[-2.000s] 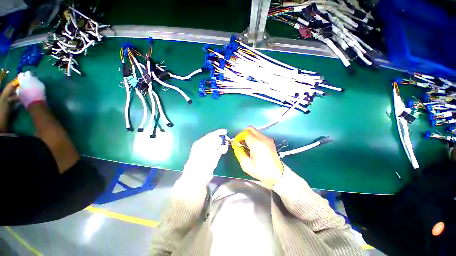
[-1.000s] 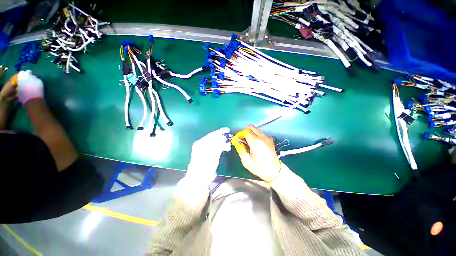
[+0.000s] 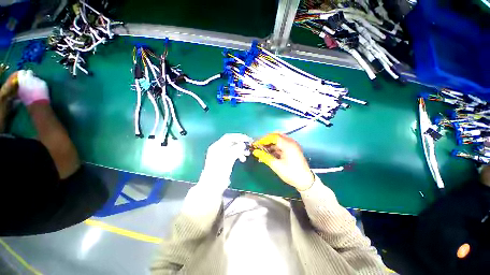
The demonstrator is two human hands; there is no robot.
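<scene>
My left hand [image 3: 221, 156], in a white glove, pinches a small dark connector [image 3: 249, 146] at the bench's near side. My right hand [image 3: 285, 160], with yellow on its thumb and finger, holds thin wire ends against the connector from the right. The fingers hide most of the wires. A white-sleeved harness leg [image 3: 326, 170] runs out to the right of my right hand and ends in a dark tip. A thin strand [image 3: 303, 128] runs up and right from my fingers towards the pile.
A large pile of white harnesses [image 3: 293, 88] with blue ends lies beyond my hands. Branched harnesses [image 3: 161, 86] lie left of it. One harness [image 3: 428, 140] lies far right. A metal rail [image 3: 204, 41] runs behind. A person's gloved hand [image 3: 33, 88] is at left.
My right hand has shifted slightly right and its fingers have spread a little. The harness leg beside it shows less of its length near the hand. The view has shifted slightly.
</scene>
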